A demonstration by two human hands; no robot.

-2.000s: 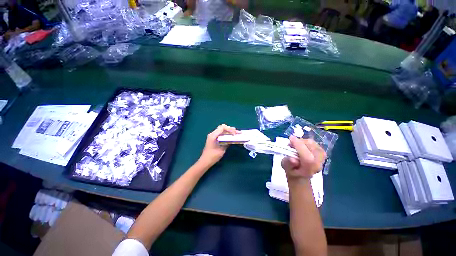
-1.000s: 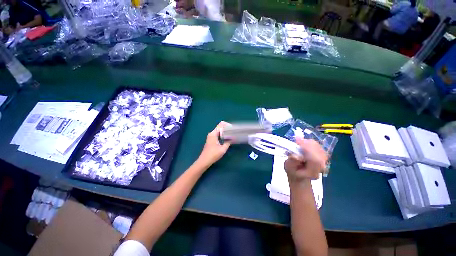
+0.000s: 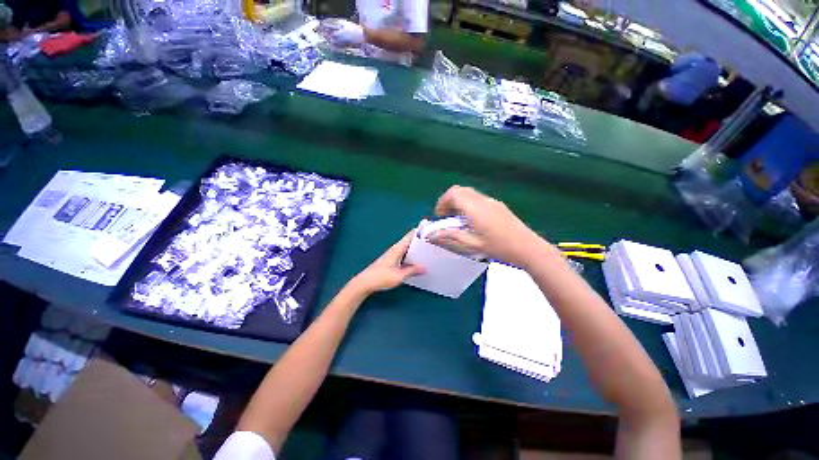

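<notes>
My left hand point(image 3: 388, 269) holds a white card inner box point(image 3: 446, 269) by its left side, above the bench. My right hand point(image 3: 480, 223) is over the box's top edge, its fingers closed on the white coiled cable point(image 3: 440, 228) at the opening. The fingers hide most of the cable, and I cannot tell how far in it is. A stack of flat white card blanks point(image 3: 521, 323) lies just right of the box, partly under my right forearm. The black tray point(image 3: 307, 286) on the left bears a heap of small bagged parts point(image 3: 235, 243).
Finished white inserts point(image 3: 660, 269) stand in piles at the right, by a yellow-handled tool point(image 3: 582, 250). Printed sheets point(image 3: 85, 225) lie left of the tray. Clear bags point(image 3: 453, 85) and a paper stack point(image 3: 341, 80) sit on the back ledge. A person point(image 3: 392, 27) is beyond it.
My right hand has moved left with the cable, from beside the box to its top edge. The box is now tilted upright, its broad face showing. The view has turned slightly.
</notes>
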